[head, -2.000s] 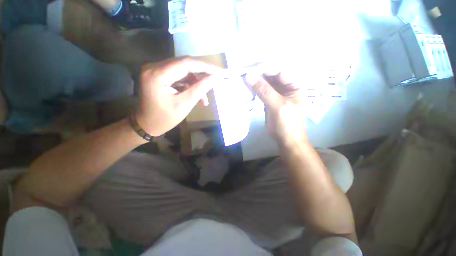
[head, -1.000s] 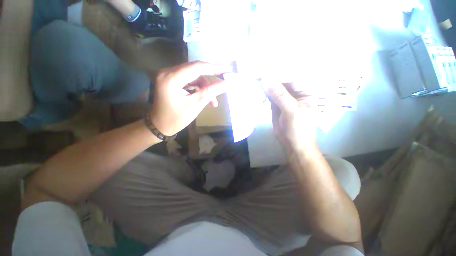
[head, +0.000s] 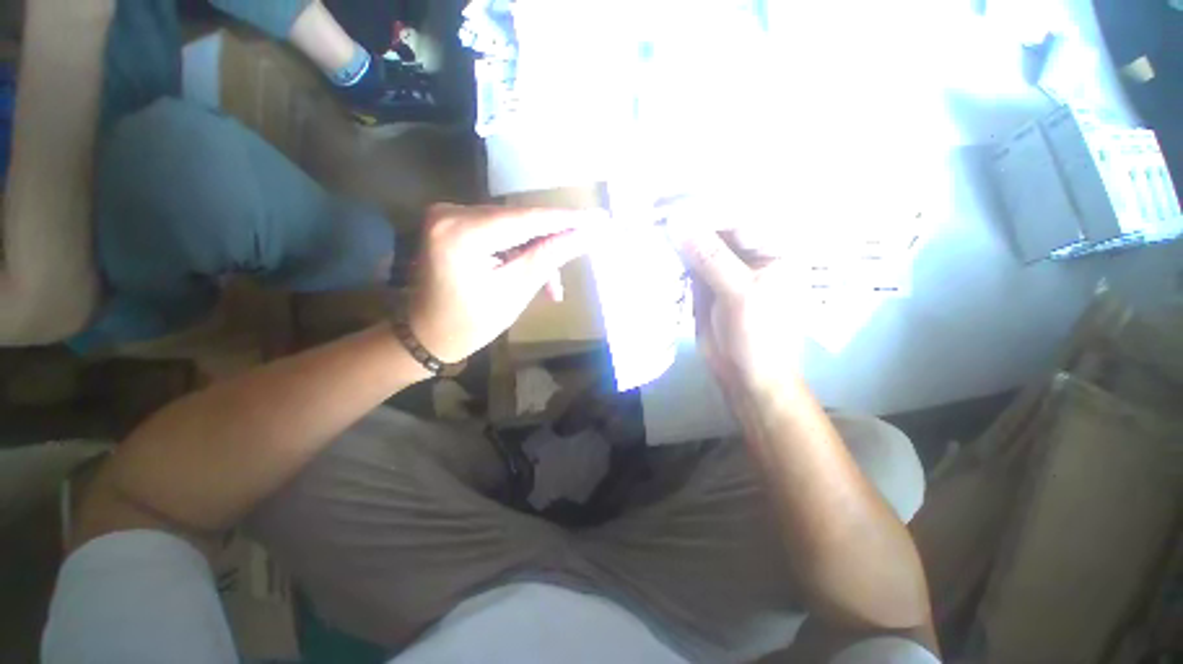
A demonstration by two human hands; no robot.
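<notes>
A white paper slip [head: 638,318] hangs down between my hands over the table's near edge, washed out by glare. My left hand [head: 500,272], with a dark bracelet at the wrist, pinches its top left edge between thumb and fingers. My right hand [head: 742,305] holds its top right edge; those fingertips are partly lost in the glare. A narrow darker strip shows at the slip's top between the fingertips.
Printed slips [head: 863,266] lie on the pale table [head: 830,389] right of my right hand. A printed stack [head: 1083,182] stands at the far right. Brown cardboard [head: 1083,519] is at the lower right. A seated person's leg [head: 240,195] is at the upper left.
The view has shifted, showing more of the person at the left. Both hands keep hold of the slip, now slightly lower and further right in the picture than two seconds ago.
</notes>
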